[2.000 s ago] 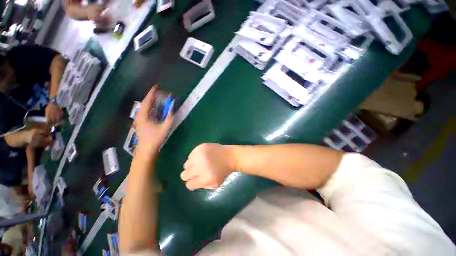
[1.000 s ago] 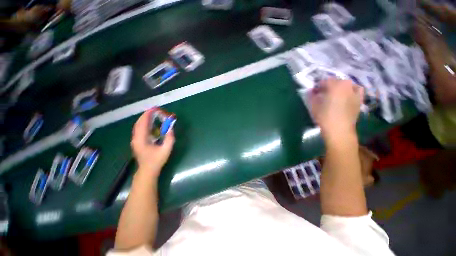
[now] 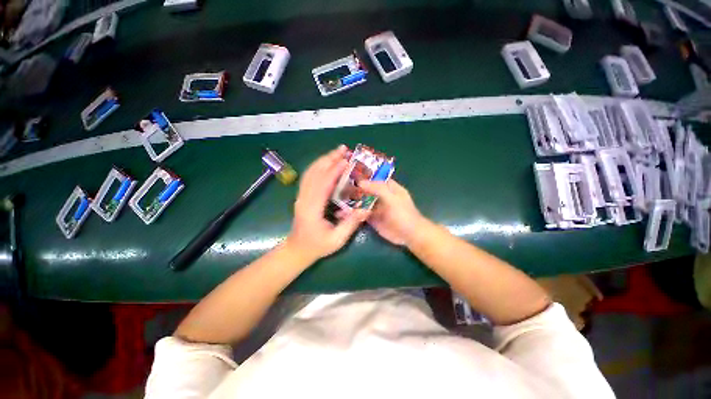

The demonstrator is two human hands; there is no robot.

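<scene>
A half-assembled unit (image 3: 380, 167) with a blue strip, red bits and a green edge is held over the bench in front of me. My left hand (image 3: 316, 206) grips it along its left side and lower end. My right hand (image 3: 394, 212) is at its lower right, fingers on the unit; whether it also holds a bezel is hidden. A mallet (image 3: 231, 213) with a dark handle and yellow-green face lies left of my hands. Several half-assembled units (image 3: 114, 194) lie in a slanted row at the left.
A heap of white bezels (image 3: 581, 189) covers the right of the bench. A pale metal strip (image 3: 312, 120) divides the bench from the dark green belt, which carries housings (image 3: 388, 57) and open units (image 3: 340, 74). Another open unit (image 3: 161, 136) lies across the strip at left.
My right hand has come from the bezel heap to the unit in my left hand. The view has turned and levelled, so the mallet now shows fully.
</scene>
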